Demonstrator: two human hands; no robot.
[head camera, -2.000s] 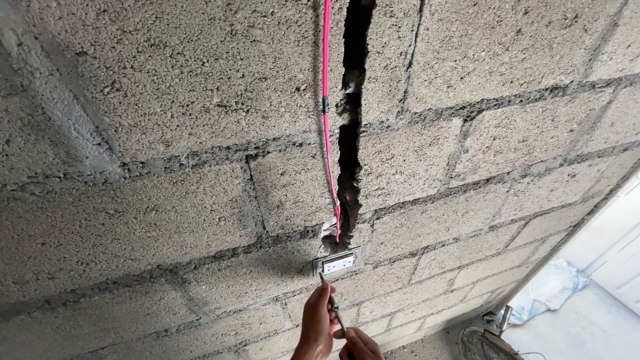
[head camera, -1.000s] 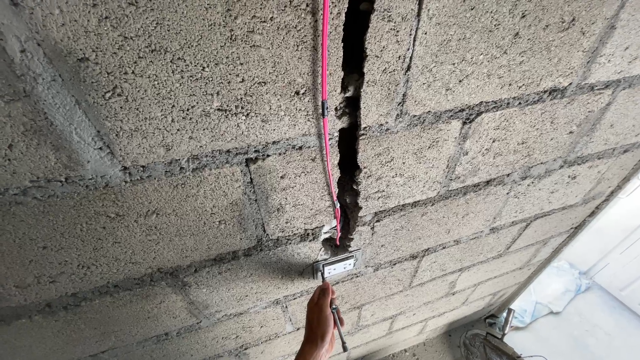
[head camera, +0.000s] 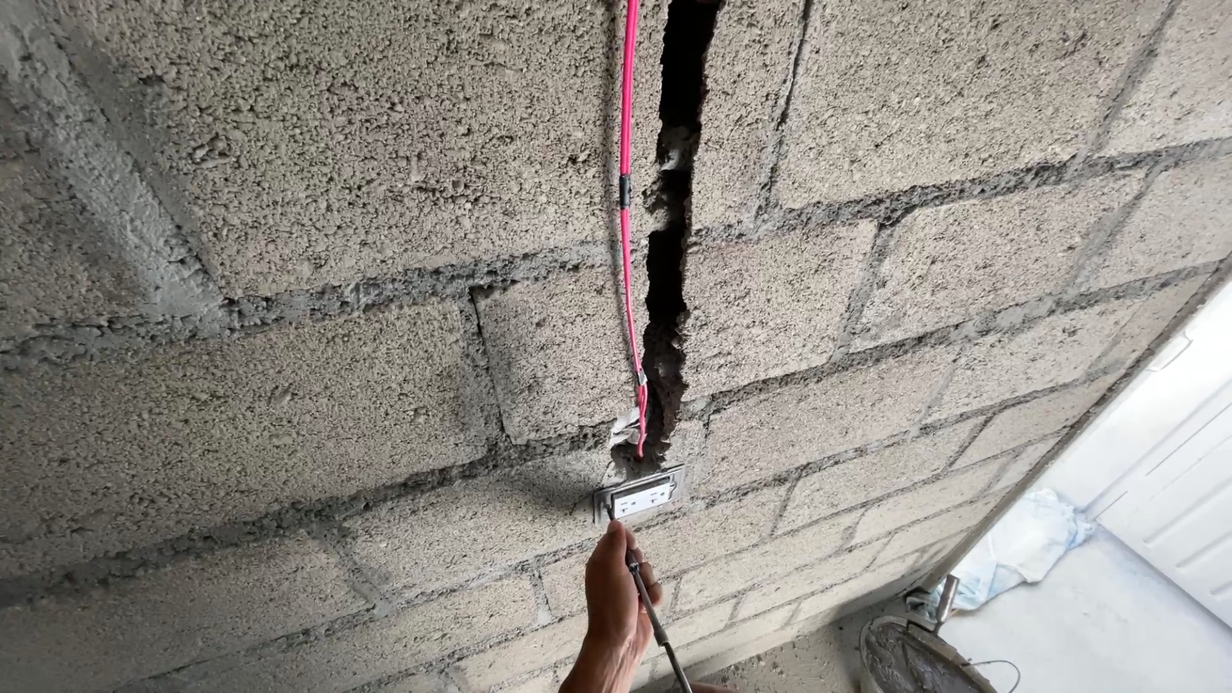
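Note:
A white electrical outlet (head camera: 643, 497) in a metal frame sits on the block wall. Just below it, my left hand (head camera: 616, 582) has its fingertips around a slim dark tool (head camera: 654, 616), which looks like a screwdriver. The upper end of the shaft is hidden by the fingers; a thin dark tip shows at the outlet's left end. Only a sliver of my right hand (head camera: 712, 688) shows at the bottom edge, near the tool's lower part, so its grip is hidden. A pink cable (head camera: 627, 125) with dark tape hangs down the wall, its end just above the outlet.
A rough vertical slot (head camera: 666, 260) is cut in the concrete block wall (head camera: 385, 404), right of the cable. At lower right stand a bucket of wet grey mix (head camera: 914, 659) and a crumpled pale plastic sheet (head camera: 1025, 544), beside a white panelled door (head camera: 1179, 491).
My right hand held the tool's lower part two seconds ago, was out of view one second ago, and now shows slightly at the bottom edge. My left hand stays by the outlet.

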